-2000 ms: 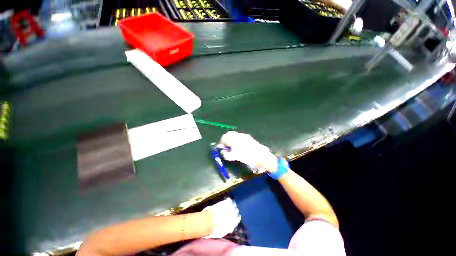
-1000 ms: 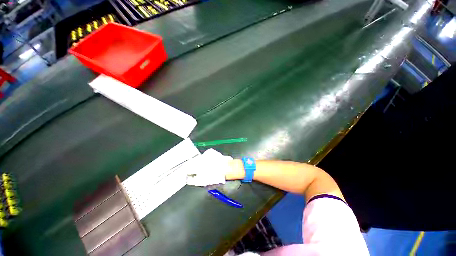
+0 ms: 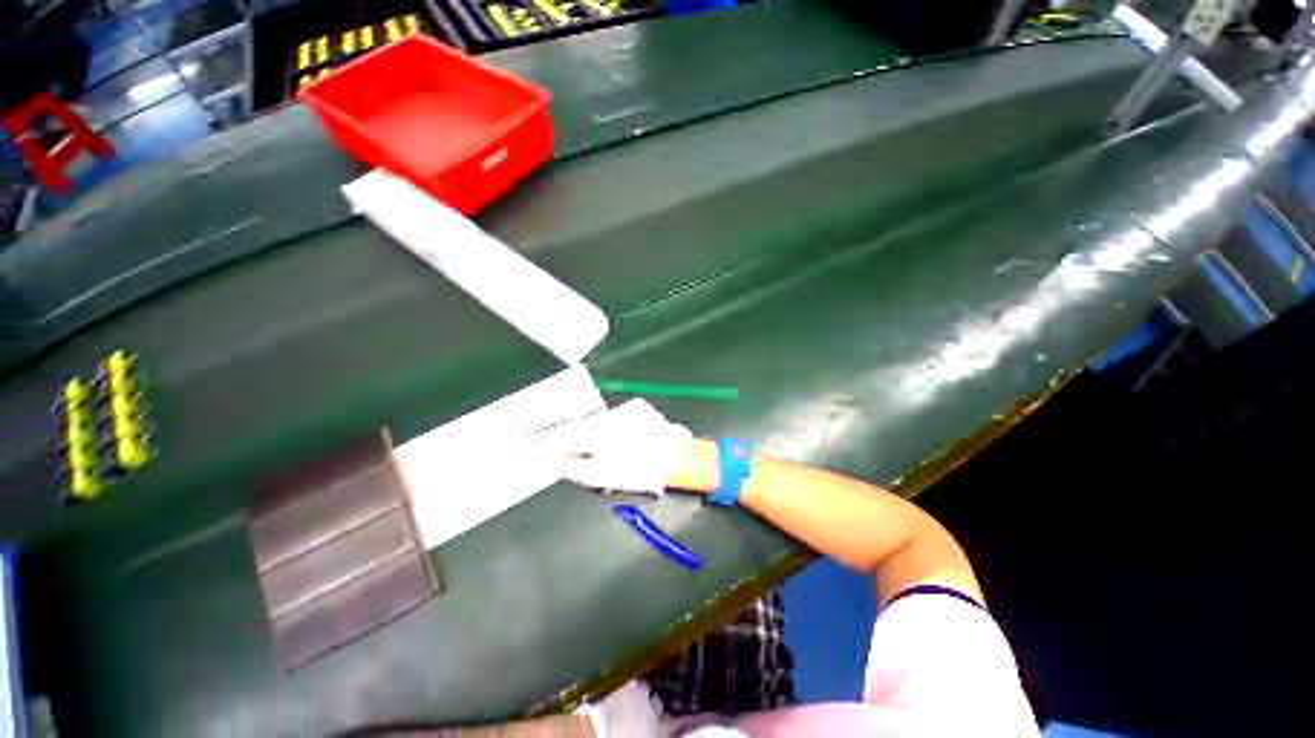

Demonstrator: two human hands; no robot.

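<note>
My right hand (image 3: 630, 447), in a white glove with a blue wristband, lies over the right end of the white sheet (image 3: 483, 459). Its fingers are bent and I cannot tell whether they grip anything. A thin dark line shows on the sheet beside the fingers. The blue-handled cutters (image 3: 658, 536) lie on the belt just below the hand; their jaws are hidden. The brown grooved plate (image 3: 346, 548) touches the sheet's left end. My left hand (image 3: 627, 712), gloved, is cut off by the bottom edge, near my body.
A green strip (image 3: 668, 389) and a long white strip (image 3: 483, 270) lie on the dark green belt (image 3: 865, 260). A red bin (image 3: 433, 127) stands at the far side. A board with yellow blocks (image 3: 104, 425) lies at the left. Metal legs stand at the far right.
My right hand has left the cutters, now lying on the belt, and moved left onto the sheet. The view has shifted, showing more of the yellow-blocked board. My left hand sits lower in the picture.
</note>
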